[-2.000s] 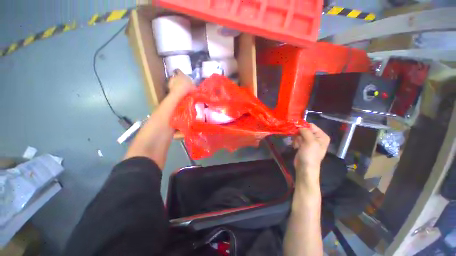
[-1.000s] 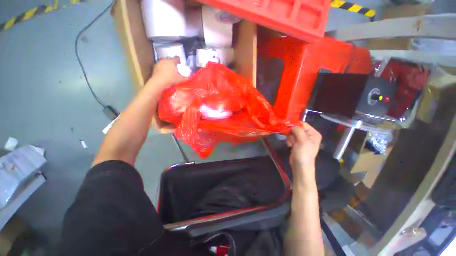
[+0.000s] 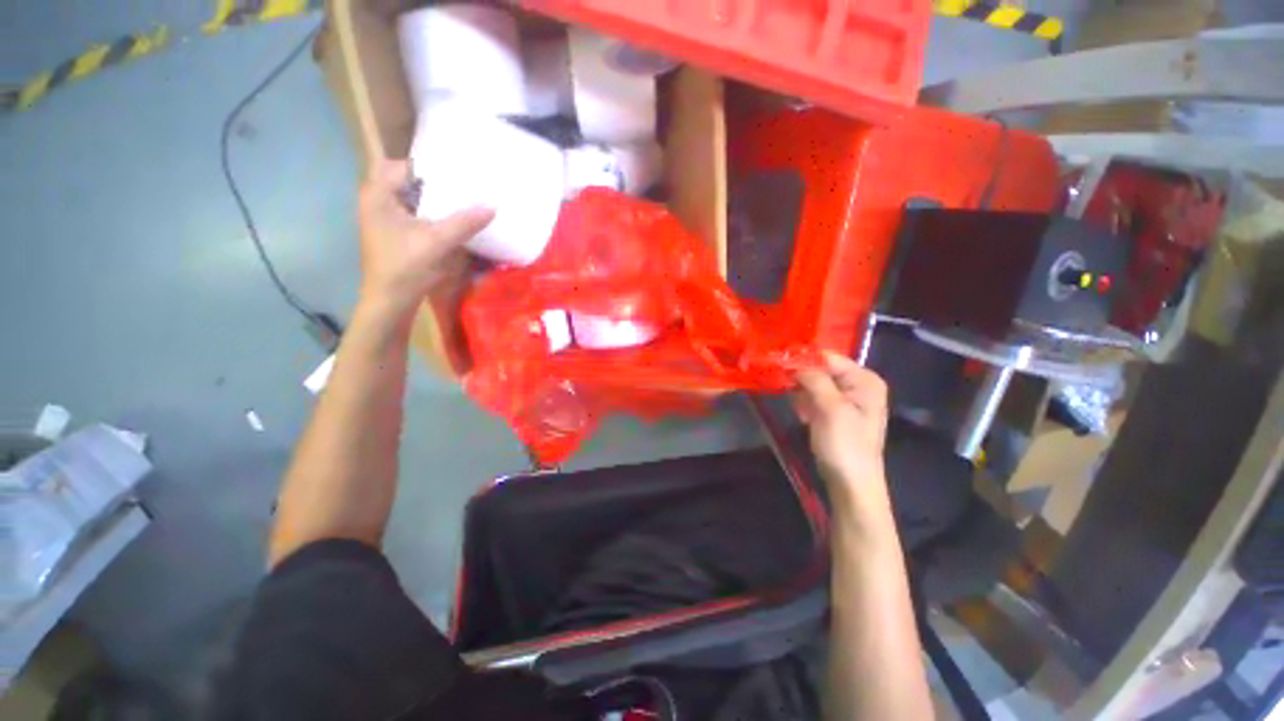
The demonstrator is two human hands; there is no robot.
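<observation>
My left hand (image 3: 408,233) grips a white label roll (image 3: 496,180) at its left side, over the left part of the open cardboard box (image 3: 696,169). The roll is tilted. My right hand (image 3: 842,400) pinches the gathered end of a see-through red plastic bag (image 3: 606,268), which lies stretched over the near end of the box. White roll shapes show inside the bag. More white rolls (image 3: 461,59) stand in the box behind the held one. The held roll hides part of the box's inside.
A red tray (image 3: 789,40) lies over the box's far right edge. A red stool (image 3: 901,190) carries a black device (image 3: 986,268) on the right. A black chair (image 3: 634,542) is in front of me. A cable (image 3: 247,211) and a grey plastic package (image 3: 64,507) lie on the left.
My left hand was down among the rolls near the bag. It now holds a white roll, raised and tilted. My right hand still holds the bag's end, and the bag's folds have shifted.
</observation>
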